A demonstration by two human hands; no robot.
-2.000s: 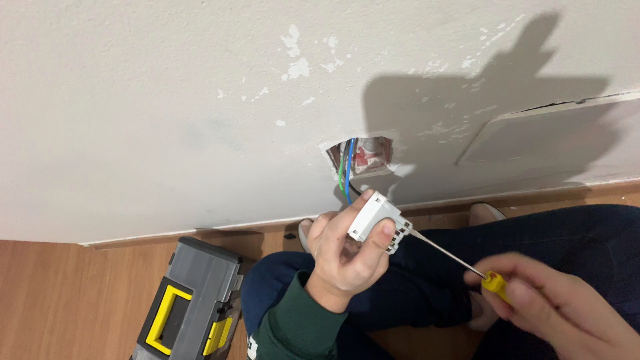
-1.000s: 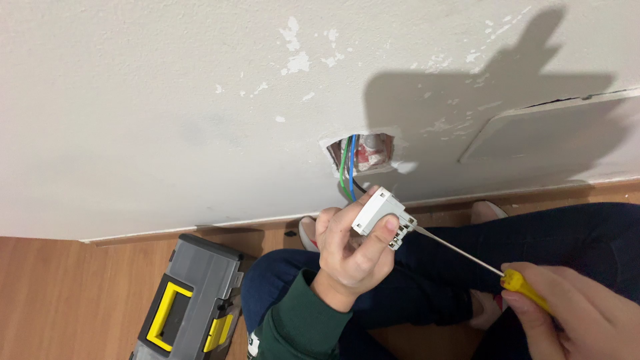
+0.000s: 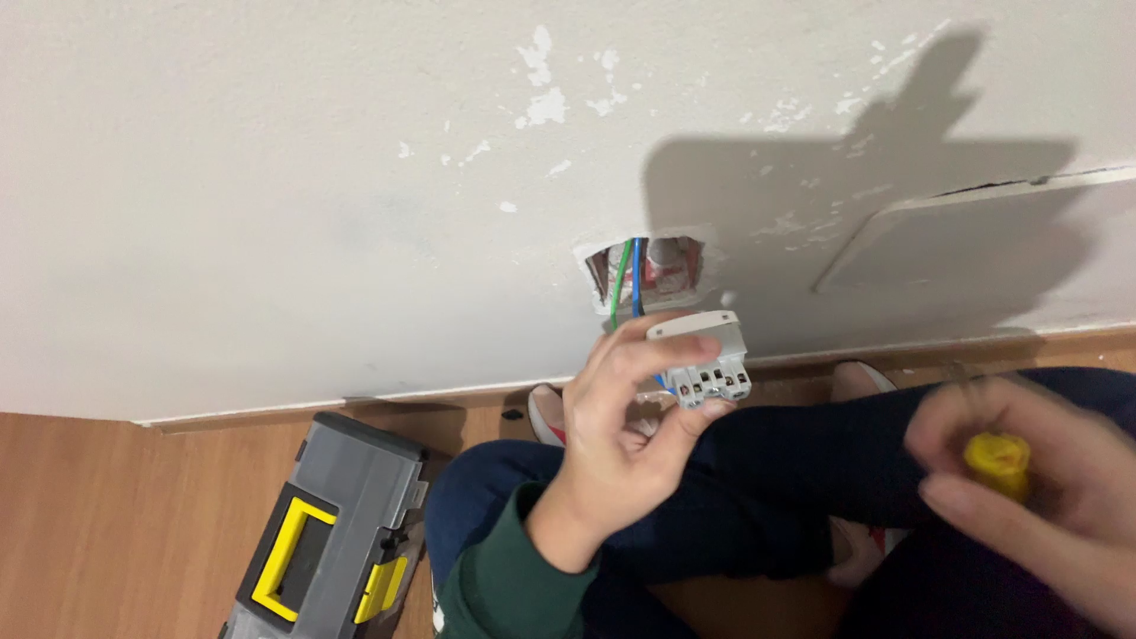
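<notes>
My left hand [image 3: 621, 417] holds a white electrical outlet module [image 3: 710, 355] between thumb and fingers, its side with small terminal openings turned toward me. A green wire [image 3: 622, 275] and a blue wire [image 3: 636, 275] run out of the open wall box [image 3: 670, 271] and down behind the left hand; a bit of blue wire shows beside the module. At the right, my right hand [image 3: 1021, 488] is blurred and holds a screwdriver by its yellow handle [image 3: 998, 461]. The screwdriver's shaft is only a faint blur, and the tool is apart from the module.
A grey toolbox with a yellow handle [image 3: 266, 586] lies on the wooden floor [image 3: 98, 524] at lower left. The painted wall [image 3: 266, 222] has chipped patches and a flat cover panel [image 3: 958, 244] at right. My bent legs [image 3: 781, 461] and shoes are below the box.
The screwdriver's tip has left the module, and my right hand has turned the tool away from it. My left hand has tilted the module so that its terminal side shows more.
</notes>
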